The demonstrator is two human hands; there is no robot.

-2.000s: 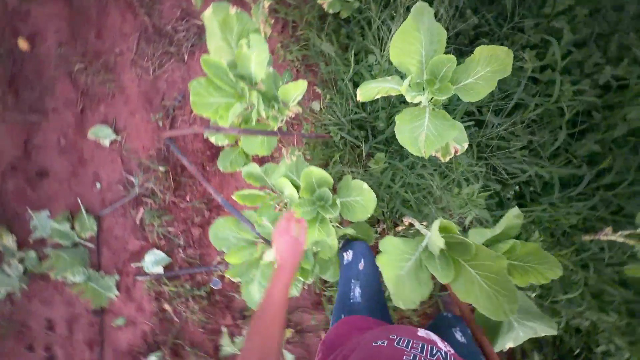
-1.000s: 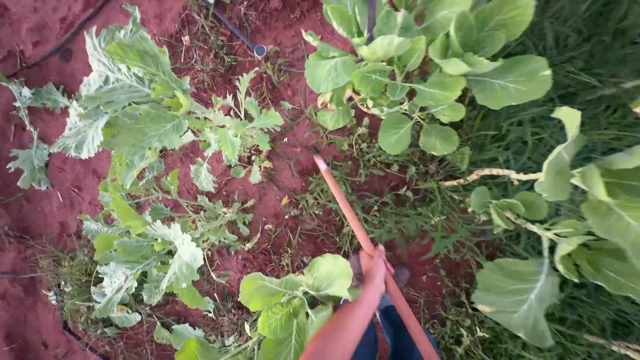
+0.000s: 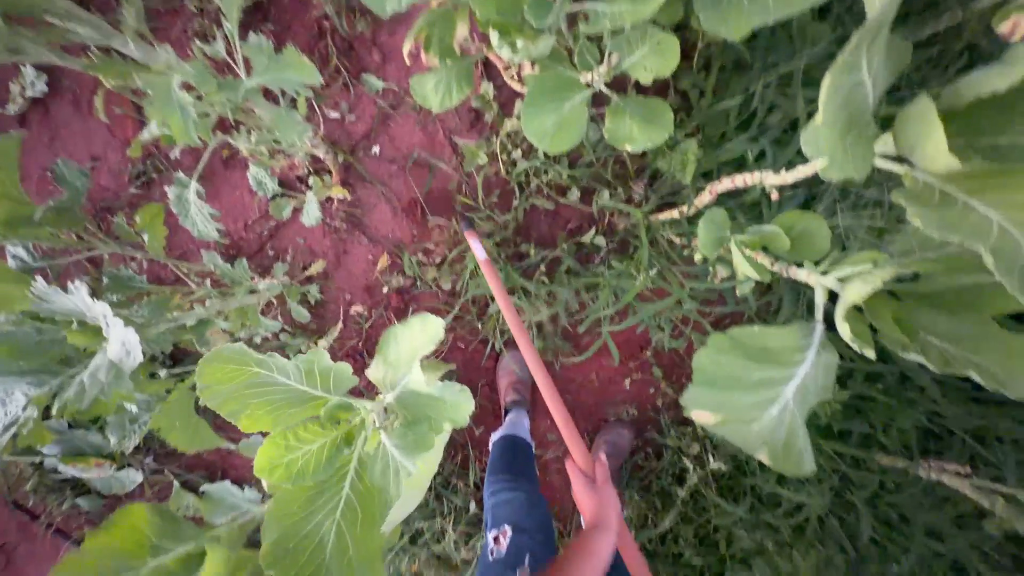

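My left hand (image 3: pixel 594 492) is closed around a long orange pole (image 3: pixel 524 340) near the bottom centre. The pole slants from the lower right up to a dark tip (image 3: pixel 466 226) at the border of red soil and low weeds (image 3: pixel 552 280); whether a tool head is fixed there is hard to tell. A broad-leaved green plant (image 3: pixel 344 448) stands to the left of the pole. My right hand is out of view, and the pole's lower end runs past the bottom edge.
My boots (image 3: pixel 514 380) stand on red soil (image 3: pixel 376 192). Leafy plants with bare, knobbly stems (image 3: pixel 744 188) lean in from the right over dense grass (image 3: pixel 800 512). Another leafy plant (image 3: pixel 556 108) is at the top. Paler, jagged-leaved plants (image 3: pixel 192 204) crowd the left side.
The view has shifted strongly along the plants. Two seconds ago my left hand was beside a leafy plant; in the last second it has stayed closed around the orange pole.
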